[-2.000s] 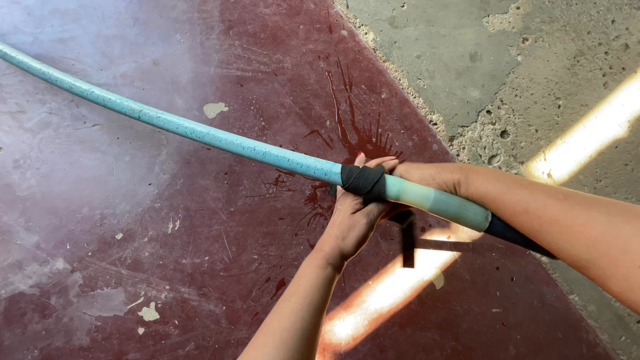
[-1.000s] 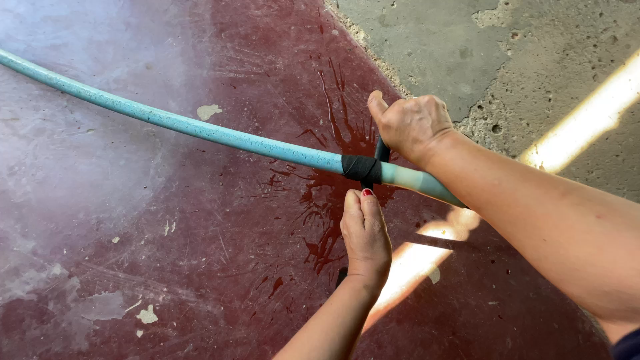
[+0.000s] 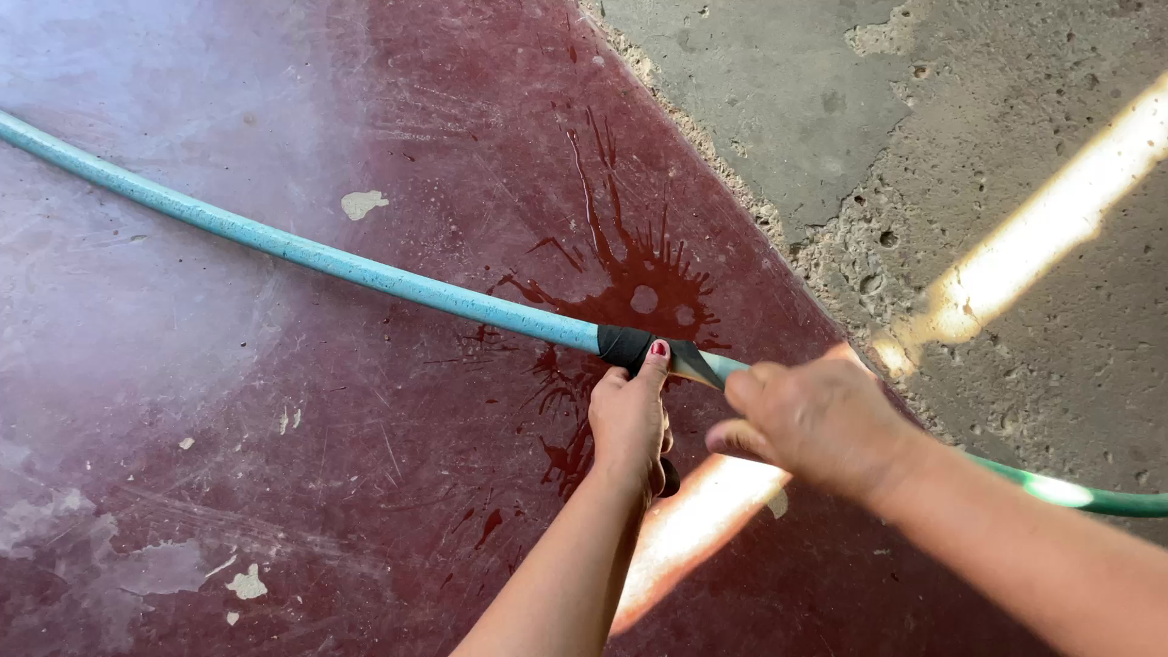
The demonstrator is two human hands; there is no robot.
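A light blue hose (image 3: 392,278) runs from the upper left to the middle, where a black rubber strip (image 3: 624,345) is wound around it. My left hand (image 3: 630,420) grips the wrapped part from below, its thumb with a red nail pressed on the strip. From the wrap the strip slants across the pale stretch of hose to my right hand (image 3: 808,420), whose fingers are closed on its end, partly blurred. A dark round piece (image 3: 670,477) shows beneath my left hand. Beyond my right forearm, a green hose (image 3: 1109,502) extends to the right edge.
Under the hose lies a dark red painted floor (image 3: 274,456) with splashed liquid (image 3: 639,283) around the wrapped spot. Rough grey concrete (image 3: 1004,182) borders it at the upper right. A bright band of sunlight crosses both surfaces.
My right hand has moved from above the hose to the right and down, drawing the strip along the hose. My left thumb now lies on top of the wrap.
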